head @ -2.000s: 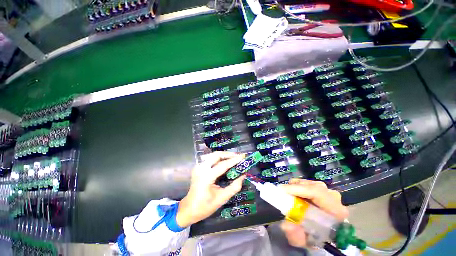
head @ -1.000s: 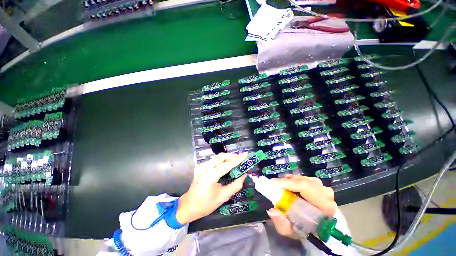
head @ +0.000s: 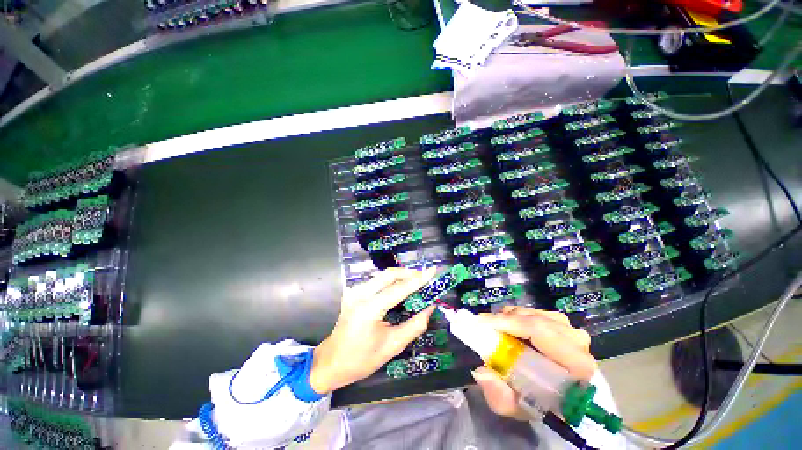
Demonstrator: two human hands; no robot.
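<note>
My left hand (head: 374,330) holds a narrow green circuit board (head: 436,288), tilted, between thumb and fingers above the near left part of a clear tray (head: 341,211). My right hand (head: 541,352) is closed around a translucent dispensing syringe (head: 532,376) with a white front, a yellow-orange band and a green rear cap. The syringe tip (head: 443,307) is at the lower edge of the held board; whether it touches cannot be told. Rows of similar boards (head: 463,205) lie in the tray.
Another tray of boards (head: 60,233) lies at the left. Beyond are a green belt (head: 264,97) with a white rail, a grey-pink sheet (head: 536,83), red-handled pliers (head: 576,39) and a white crumpled cloth (head: 472,37). A hose (head: 747,373) and black cable (head: 706,334) run at the right.
Since two seconds ago, the syringe and my right hand have shifted slightly left. My left hand keeps hold of the board in nearly the same place. The view has shifted a little.
</note>
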